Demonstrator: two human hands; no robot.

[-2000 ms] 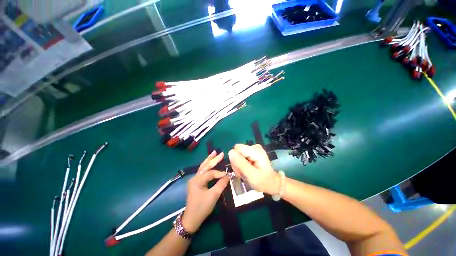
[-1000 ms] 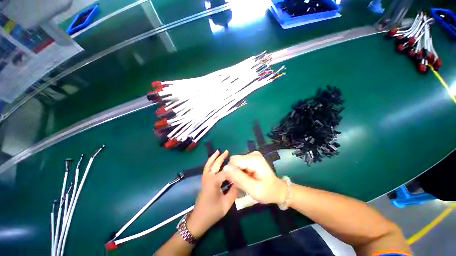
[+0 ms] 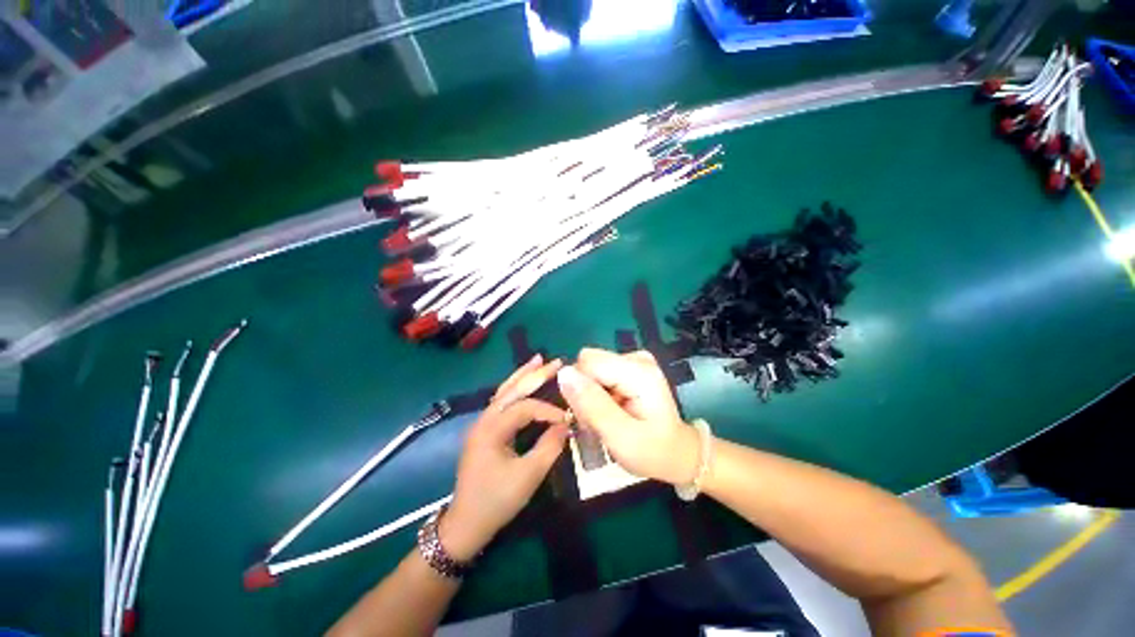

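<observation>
A white cable assembly (image 3: 355, 487) with a red end connector (image 3: 259, 576) lies on the green bench; one of its legs runs under my left hand. My left hand (image 3: 504, 454) pinches the cable's thin wire end between thumb and fingertips. My right hand (image 3: 629, 411) is curled with its fingertips touching the same spot; what it holds is mostly hidden by the fingers. The white card (image 3: 595, 480) lies just below the fingertips, partly covered by my right hand. The heap of black connector housings (image 3: 772, 305) lies right of my hands.
A large fanned pile of white cables (image 3: 523, 224) lies beyond my hands. Several white cables (image 3: 159, 473) lie at far left. More cables (image 3: 1052, 118) lie at far right. Black tape (image 3: 644, 317) crosses the bench. A blue bin (image 3: 787, 27) stands beyond the metal rail (image 3: 822, 97).
My hands were closed together over the card one second ago; now they are slightly apart at the palms, fingertips still meeting, and more of the card shows. The camera view has shifted slightly.
</observation>
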